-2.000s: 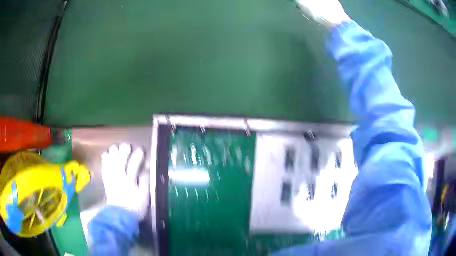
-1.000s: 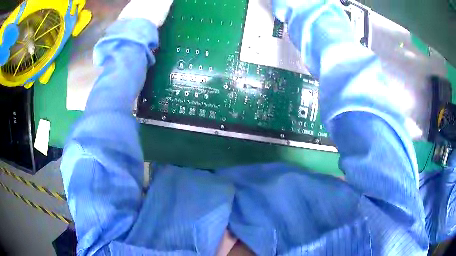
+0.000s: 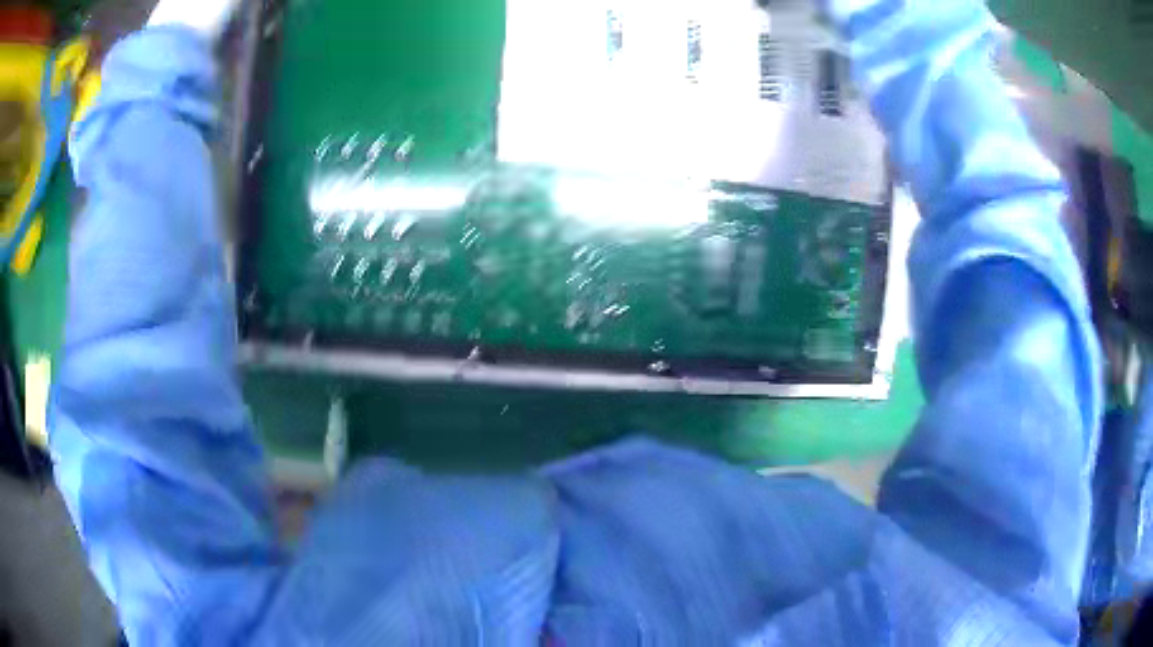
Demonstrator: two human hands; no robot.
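A large green circuit board (image 3: pixel 417 240) lies in a dark frame with a thin silver rim (image 3: pixel 569 370), in front of me. A pale slotted metal plate (image 3: pixel 607 114) lies over its upper right part. My left hand (image 3: pixel 192 13), in a white glove, is cut off by the top edge beside the frame's upper left corner; its fingers are out of view. My right hand is hidden or beyond the top edge; only its blue sleeve (image 3: pixel 974 190) shows, along the frame's right side. The picture is blurred.
A yellow and blue fan (image 3: pixel 23 139) stands at the left edge. A green bench strip (image 3: pixel 569 430) runs between the frame and my smock. Dark equipment (image 3: pixel 1106 228) stands at the right edge. Another blue sleeve or garment shows at the lower right edge.
Both arms are now along the sides of the framed board. My right arm has moved from over the plate to the right side. The fan has shifted toward the left edge of the view.
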